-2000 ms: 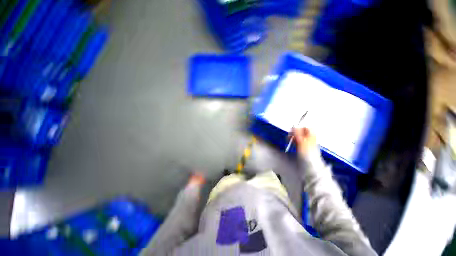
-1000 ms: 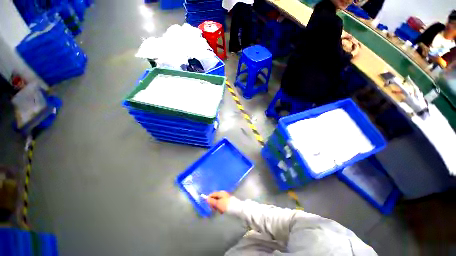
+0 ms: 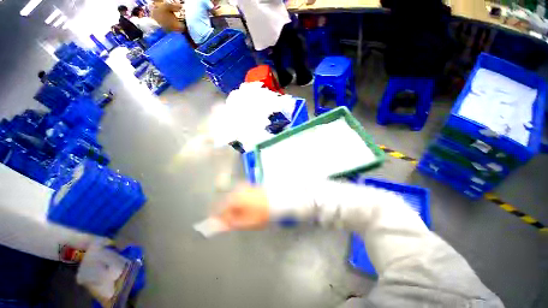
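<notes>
My right hand [image 3: 245, 207] is blurred and reaches in from the lower right, in a pale sleeve. Its fingers close on a small white part [image 3: 210, 227] that sticks out to the left. A blurred pale yellowish shape [image 3: 213, 150] shows above the hand; I cannot tell what it is. Behind the sleeve is a green-rimmed tray [image 3: 374, 157] with a white sheet, on blue crates. A blue tray [image 3: 360, 255] lies on the floor, partly hidden by my arm. My left hand is not in view.
White bags [image 3: 255, 111] are heaped behind the green tray. Blue stools [image 3: 333, 75] and a red stool [image 3: 261, 75] stand near the workbench [image 3: 354, 5], where people sit and stand. A crate stack [image 3: 474, 153] is at right, other stacks [image 3: 99, 198] at left. Striped tape [image 3: 508, 207] crosses the floor.
The view has swung left and up, so the green tray and crate stack sit further right. My right hand shows higher in the picture. The floor tray is now largely behind my arm.
</notes>
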